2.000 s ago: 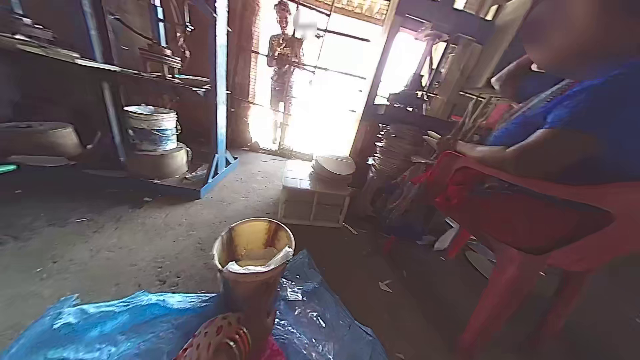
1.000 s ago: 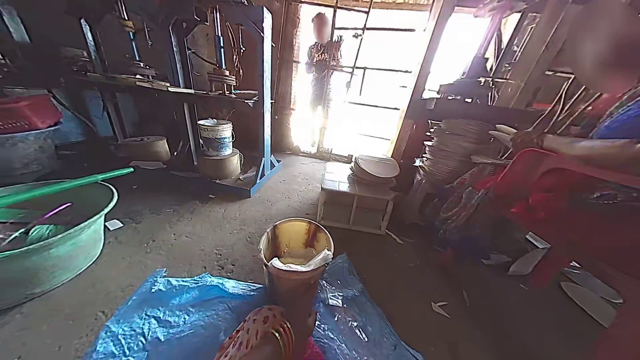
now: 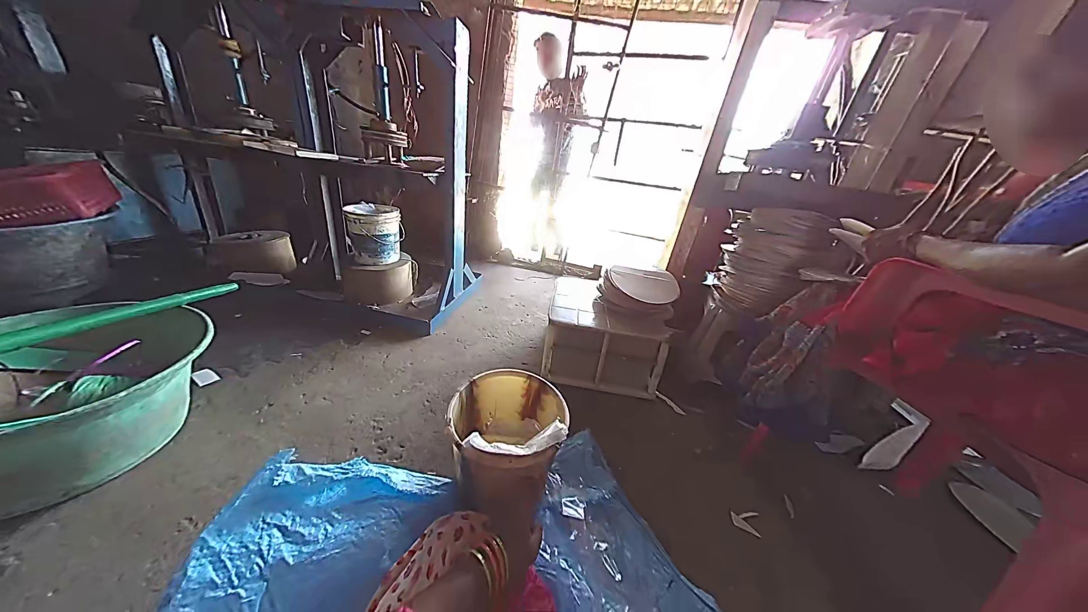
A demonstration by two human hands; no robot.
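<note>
A tall yellowish-brown container [image 3: 508, 406] with dark stains inside stands upright at the lower middle, a white sheet or bag edge folded over its near rim. Below it, a forearm with gold-coloured bangles and a spotted sleeve comes up from the bottom edge. It seems to belong to my left hand [image 3: 514, 527], which blends into the container's shaded front, so its fingers and any hold are unclear. My right hand cannot be made out. Blue plastic sheeting [image 3: 327, 531] lies on the floor around the container and arm.
A green tub [image 3: 110, 429] holds a green pole at left. Beyond are a blue metal frame [image 3: 459, 161], a paint bucket [image 3: 374, 234] and a white tiled stand [image 3: 571, 308] bearing round plates [image 3: 642, 287]. One person sits at right by a red chair [image 3: 926, 340]; another stands at the doorway.
The view has turned left, bringing the green tub in. The container and forearm keep about the same place relative to each other.
</note>
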